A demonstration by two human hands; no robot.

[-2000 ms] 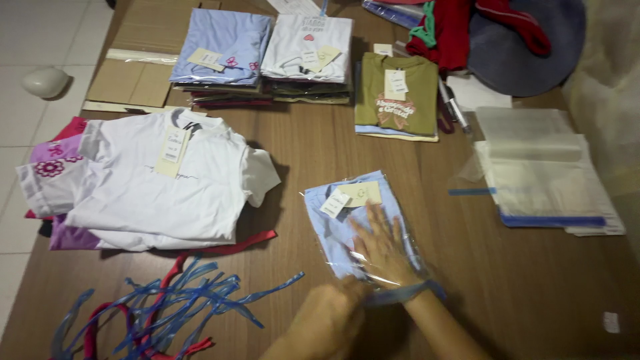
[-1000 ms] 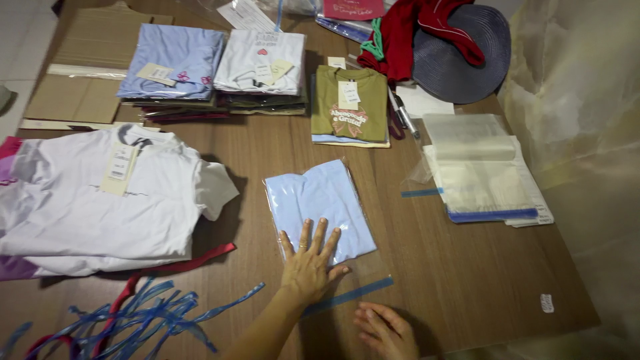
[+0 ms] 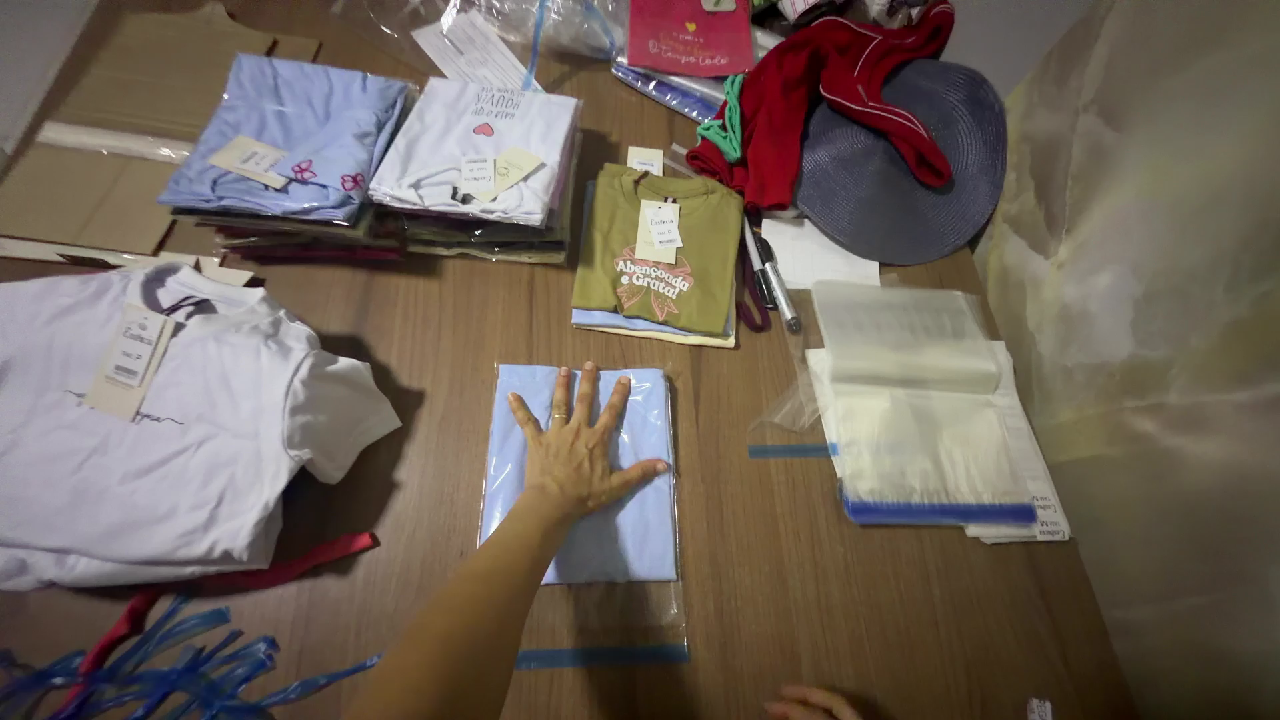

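A folded light blue shirt (image 3: 620,540) lies in a clear plastic bag in the middle of the wooden table, its plain side up. My left hand (image 3: 580,455) presses flat on it with spread fingers. The bag's open flap, edged by a blue adhesive strip (image 3: 605,656), points toward me. Only some fingers of my right hand (image 3: 812,703) show at the bottom edge, right of the flap; whether they hold anything is hidden. To the right is a stack of empty clear bags (image 3: 930,430) with blue strips.
White shirts (image 3: 220,450) lie at left, above blue plastic strips (image 3: 150,660) and a red ribbon (image 3: 310,562). Bagged blue (image 3: 290,120) and white (image 3: 480,150) shirts are stacked behind, near an olive shirt (image 3: 610,240), markers (image 3: 778,285) and a grey hat (image 3: 900,200).
The bagged shirt has been turned over; its tags faced up two seconds ago. Its blue strip now lies flat toward me. My right hand has moved away from the bag, mostly out of view.
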